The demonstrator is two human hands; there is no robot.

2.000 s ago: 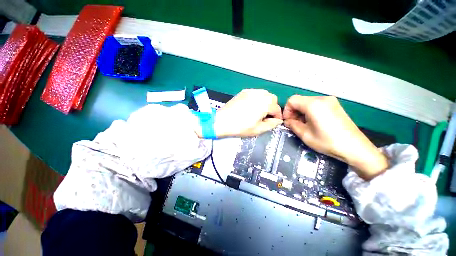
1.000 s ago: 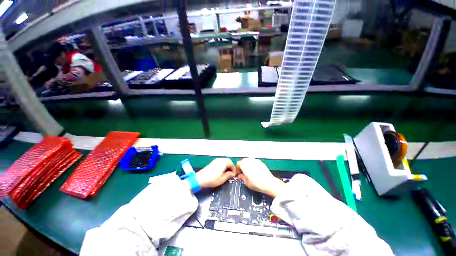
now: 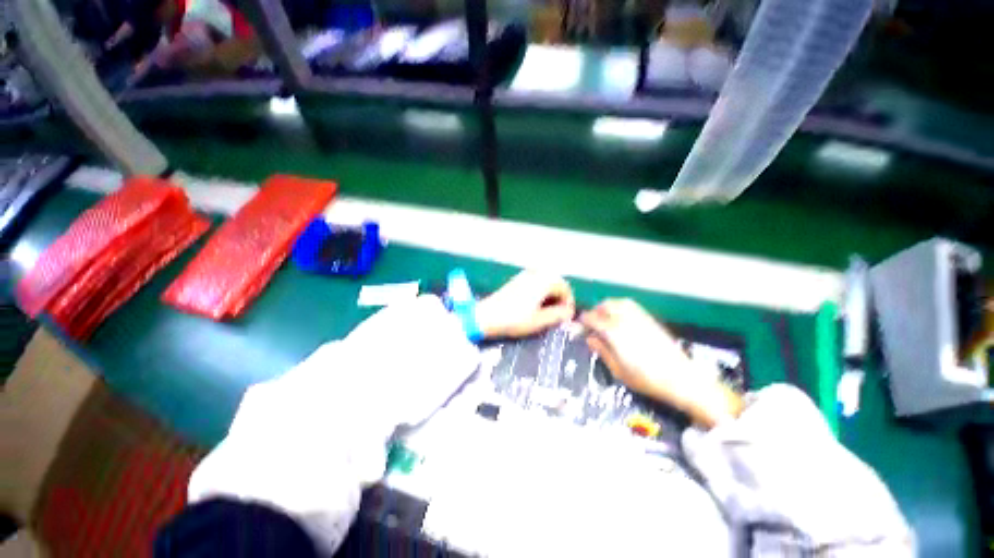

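Observation:
An open laptop base (image 3: 567,501) lies in front of me, its near panel glaring white. The dark motherboard (image 3: 545,376) lies along its far half. My left hand (image 3: 528,304), with a light blue strap (image 3: 462,306) on the wrist, is at the board's far edge. My right hand (image 3: 643,351) is just right of it, fingertips close to the left ones. The fingers are pinched together; blur hides whether they hold anything. A yellow-red spot (image 3: 643,426) shows on the board's right part and a small green board (image 3: 404,459) at the left.
Red bubble bags (image 3: 253,249) and a blue parts bin (image 3: 338,249) are at the back left. A pale strip (image 3: 388,293) lies near the laptop. A green strip (image 3: 827,365) and grey-white box (image 3: 926,327) are at the right. A label sheet (image 3: 758,104) hangs above; a person (image 3: 202,27) is far left.
The camera view has tilted and shifted, and the picture is now blurred. Both hands remain at the board's far edge, with a slightly wider gap between them.

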